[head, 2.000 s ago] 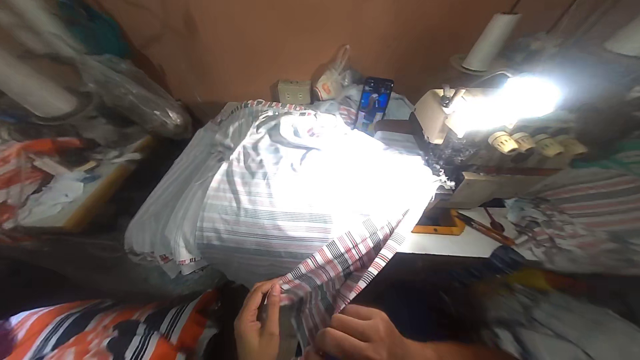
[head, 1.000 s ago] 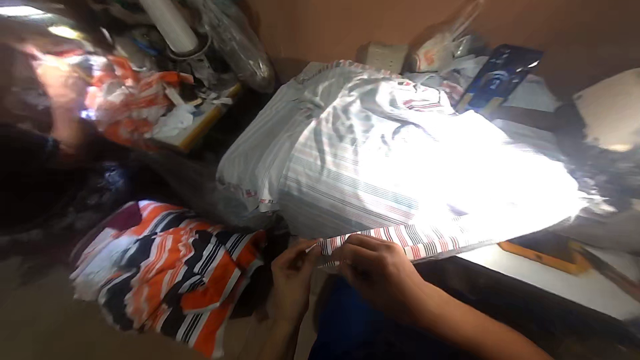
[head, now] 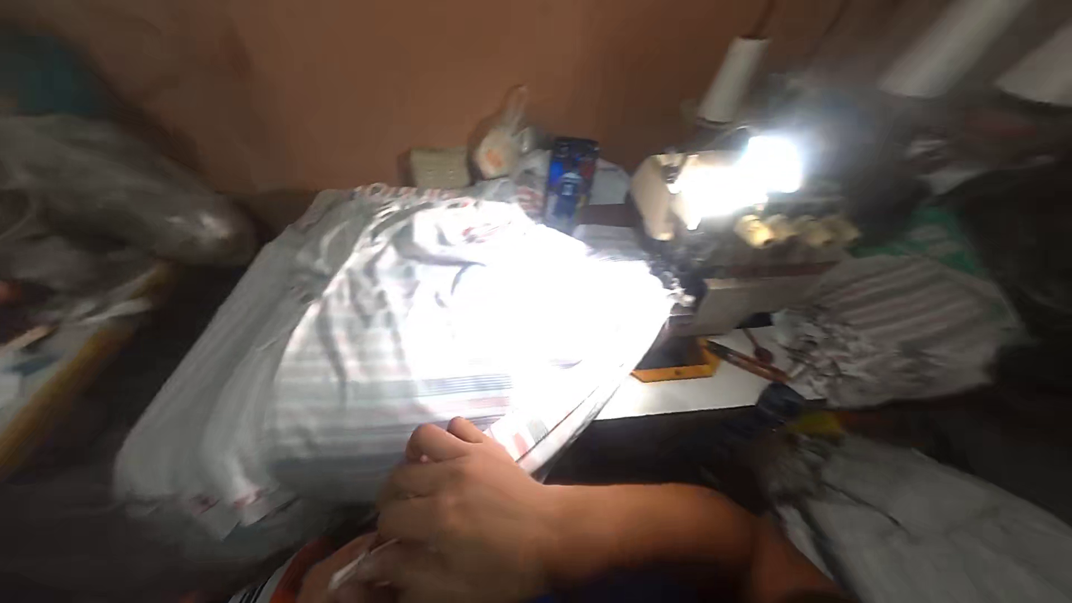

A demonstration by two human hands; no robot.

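A pile of pale striped fabric (head: pixel 377 402) lies across the work table, overexposed near the sewing machine (head: pixel 670 193) with its lit lamp. My right hand (head: pixel 461 502) is closed on the near edge of the striped cloth, whose band runs up toward the machine's needle area. Below it, at the bottom edge, is my left hand (head: pixel 343 574), mostly hidden behind the right; a thin pale strip shows by its fingers. Blur hides what that hand grips. Orange and dark striped fabric shows just under the left hand.
Behind the cloth stand a smartphone (head: pixel 572 184) and a small box (head: pixel 440 167). An orange-edged tray (head: pixel 677 368) and a pen-like tool (head: pixel 745 360) lie right of the cloth. More striped fabric (head: pixel 904 327) is heaped at right. A plastic bag (head: pixel 159 201) sits at left, thread cones (head: pixel 733 79) behind.
The view has swung back right since one second ago. My hands, side by side along the cloth edge before, now overlap, with the right above the left.
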